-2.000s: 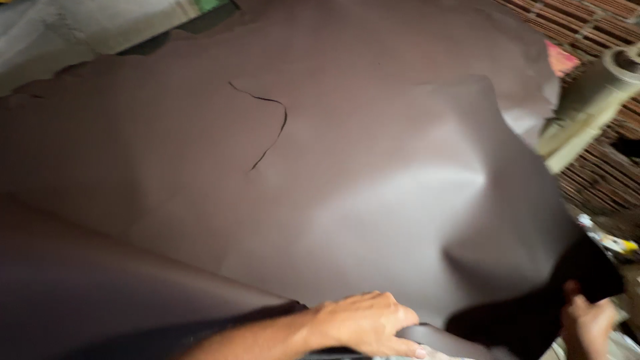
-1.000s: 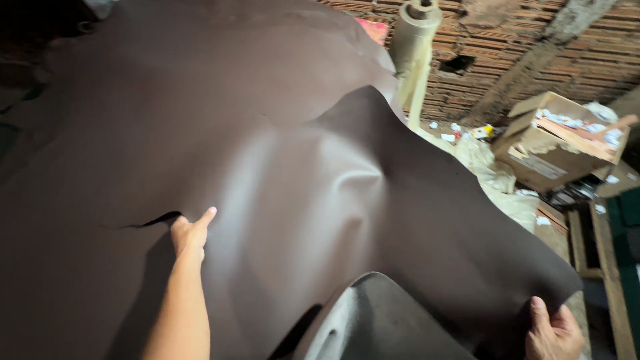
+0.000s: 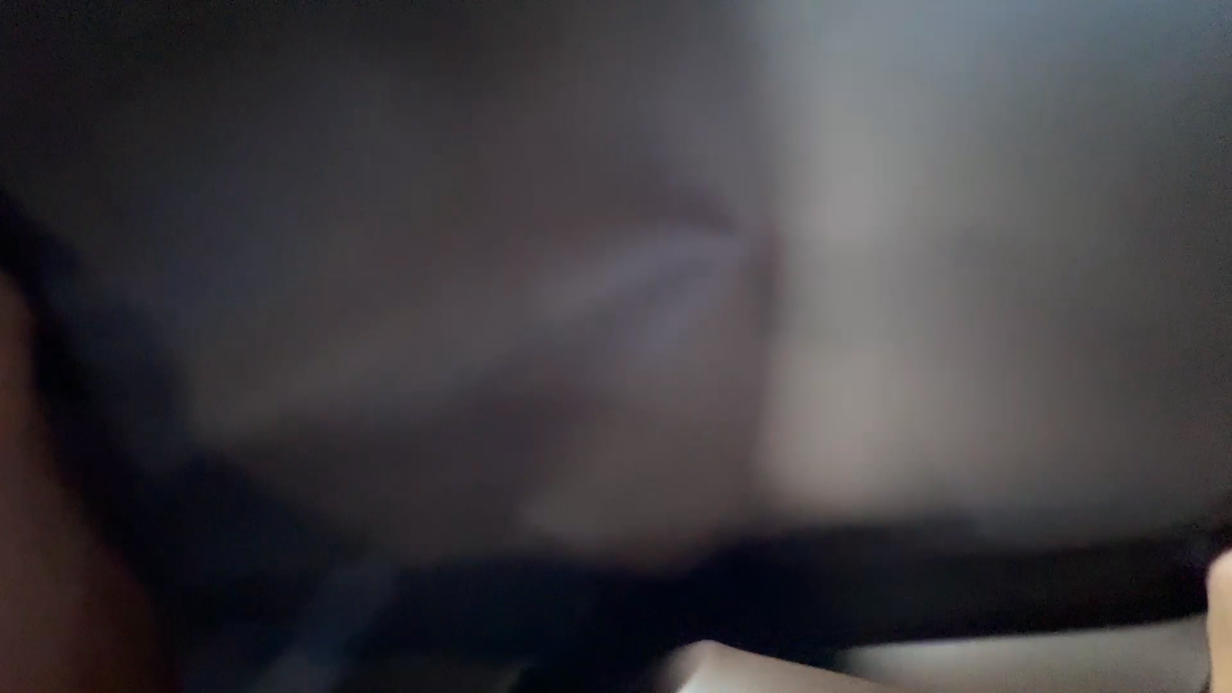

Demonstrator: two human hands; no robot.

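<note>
The brown leather hide (image 3: 481, 318) fills most of the view, very close and strongly blurred, with a fold running toward its middle. Its right part (image 3: 914, 385) looks pale and shiny. At the left edge shows a blurred piece of skin (image 3: 48, 539), which seems to be my left arm or hand; its fingers cannot be made out. A small bit of skin at the lower right edge (image 3: 1220, 616) may belong to my right hand, beside a pale strip. What either hand touches is hidden or out of frame.
A dark band (image 3: 770, 587) runs below the hide. Under it, at the bottom edge, lies a pale, blurred shape (image 3: 770, 672) that I cannot identify for sure.
The hide now fills the view much closer than a second ago, when both hands were on it. The brick surface and cardboard box are out of sight. The view has moved strongly.
</note>
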